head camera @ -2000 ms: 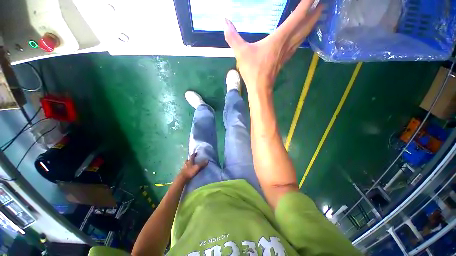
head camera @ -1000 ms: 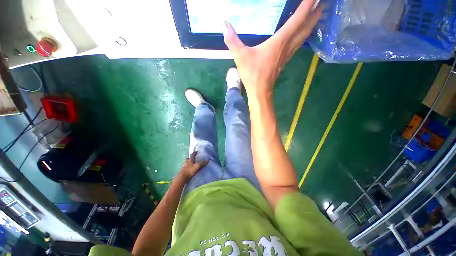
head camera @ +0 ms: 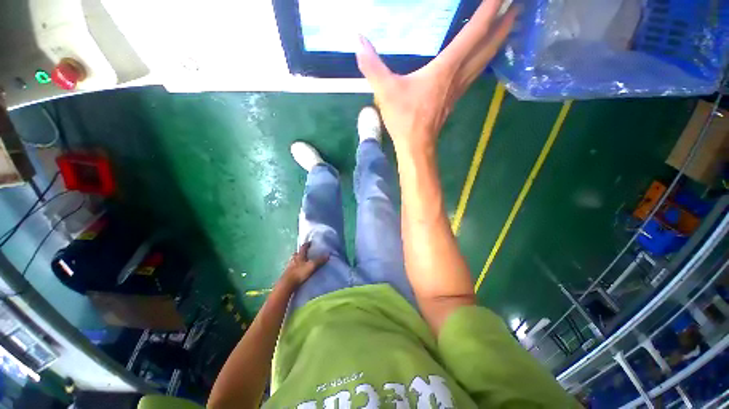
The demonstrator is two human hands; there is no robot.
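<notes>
The touchscreen, a bright display in a black frame, is at the top centre, cut off by the picture's edge. My right hand is spread over its right side, thumb apart over the lower frame. The fingers reach up toward the top edge, fingertips partly cut off, and nothing shows in the hand. I cannot tell if it touches the screen. My left hand rests on my left thigh, with no object visible in it.
A plastic-lined blue crate is right of the touchscreen. A red emergency stop button and a green button are on the white cabinet at left. A red box and a black machine are lower left.
The view has shifted slightly. Both hands keep nearly the same pose, my right hand at the touchscreen and my left hand on my thigh.
</notes>
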